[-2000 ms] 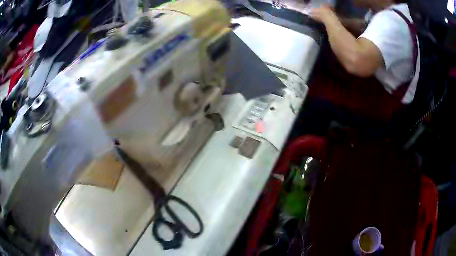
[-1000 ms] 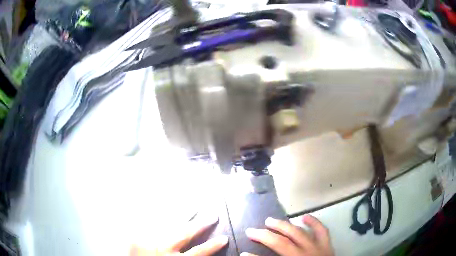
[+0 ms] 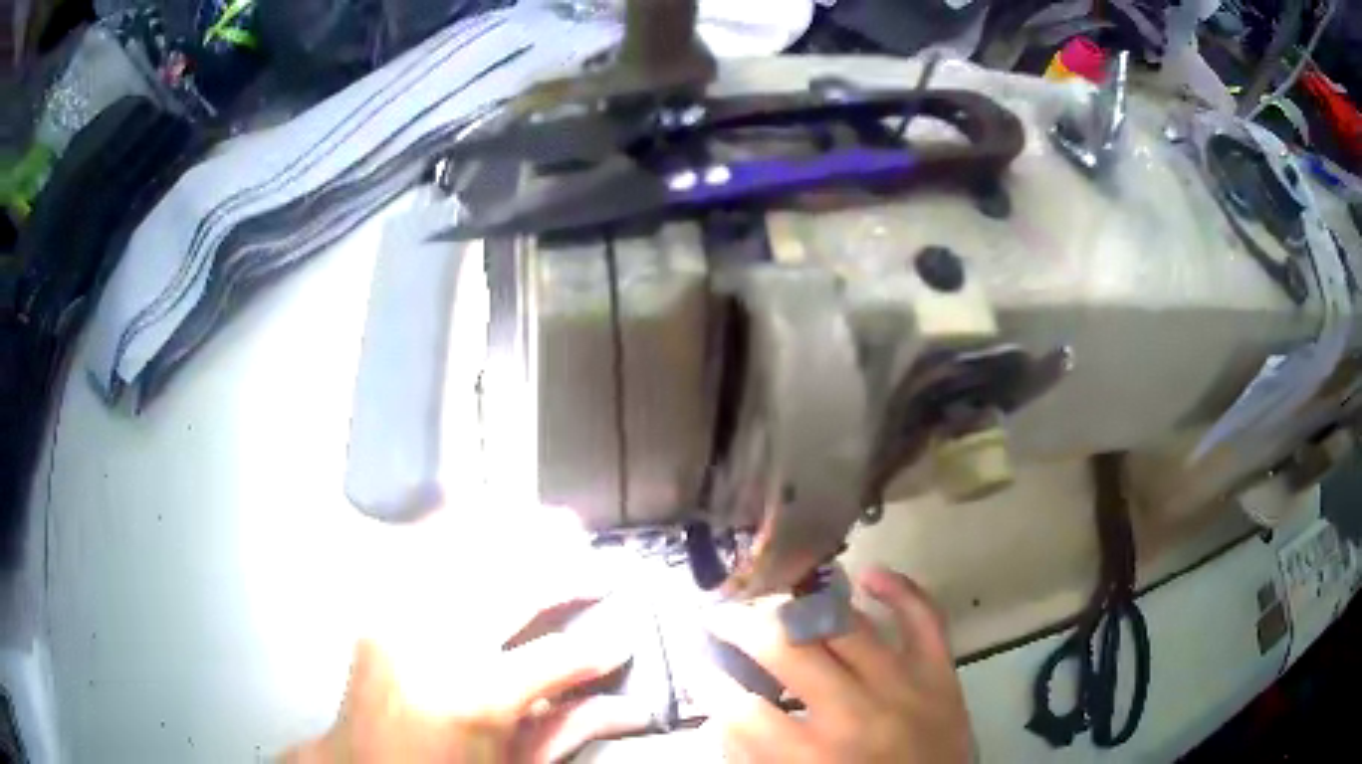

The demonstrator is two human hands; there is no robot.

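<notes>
My left hand (image 3: 463, 694) lies flat on grey fabric left of the needle area, fingertips toward the presser foot. My right hand (image 3: 859, 679) presses on the fabric right of it, fingers beside the small grey block (image 3: 817, 609). The grey fabric piece (image 3: 669, 690) lies between my hands, with a dark line along it; much of it is washed out by glare. The cream sewing machine head (image 3: 657, 388) stands just above my fingers. The needle and presser foot are lost in glare.
Black shears (image 3: 1108, 657) lie right of my right hand. Purple-marked snips (image 3: 777, 176) lie on the machine head. A long grey bar (image 3: 400, 358) is left of the head. A stack of light grey panels (image 3: 284, 194) lies at the upper left, beside dark fabric (image 3: 90, 239).
Both hands have moved up toward the needle area, and my right fingers now reach beside the grey block. The view has shifted, with the head and snips sitting further right and lower.
</notes>
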